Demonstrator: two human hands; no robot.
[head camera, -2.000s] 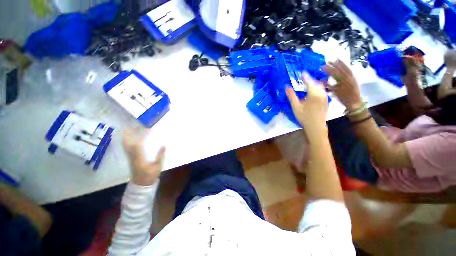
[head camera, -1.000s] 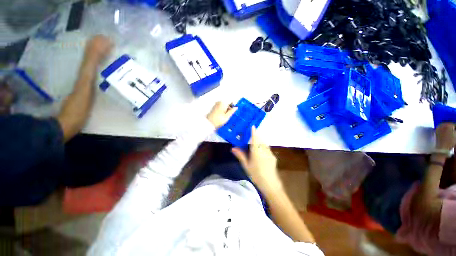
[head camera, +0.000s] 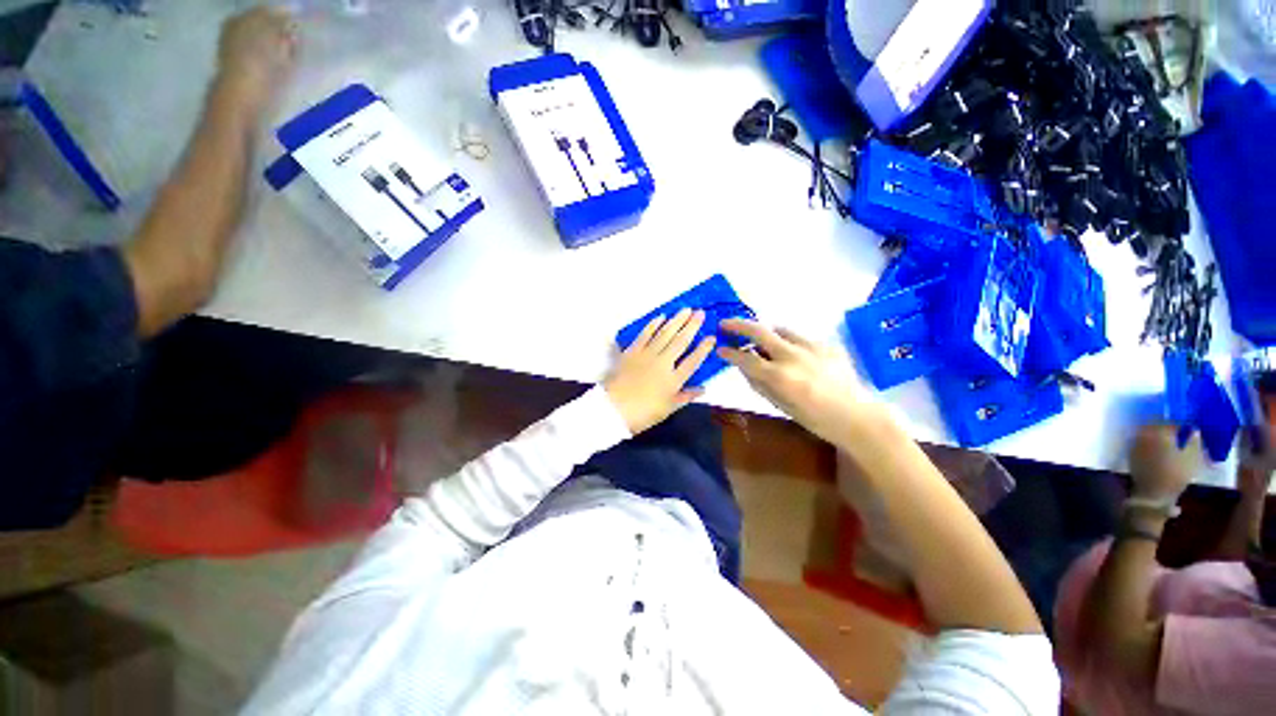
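Note:
A blue tray (head camera: 717, 297) lies on the white table (head camera: 756, 259) near its front edge, in front of me. My left hand (head camera: 655, 375) lies over the tray's left part with its fingers spread on it. My right hand (head camera: 798, 375) has its fingertips at the tray's right side, on a short stretch of black USB cable (head camera: 728, 311). The rest of the cable is hidden by the tray and fingers. Loaded trays (head camera: 910, 329) lie in a jumbled blue pile to the right of my right hand.
Two printed retail boxes (head camera: 385, 182) (head camera: 571, 147) lie at centre-left. Loose black cables (head camera: 1050, 112) are heaped upper right, beside a large blue box shape (head camera: 910, 56). A person's arm (head camera: 196, 210) rests at the left; another person's hands (head camera: 1168, 455) hold blue trays at the right.
The tray now lies flatter on the table, with the cable drawn in against it. My left hand has moved onto its face and my right hand to its right side.

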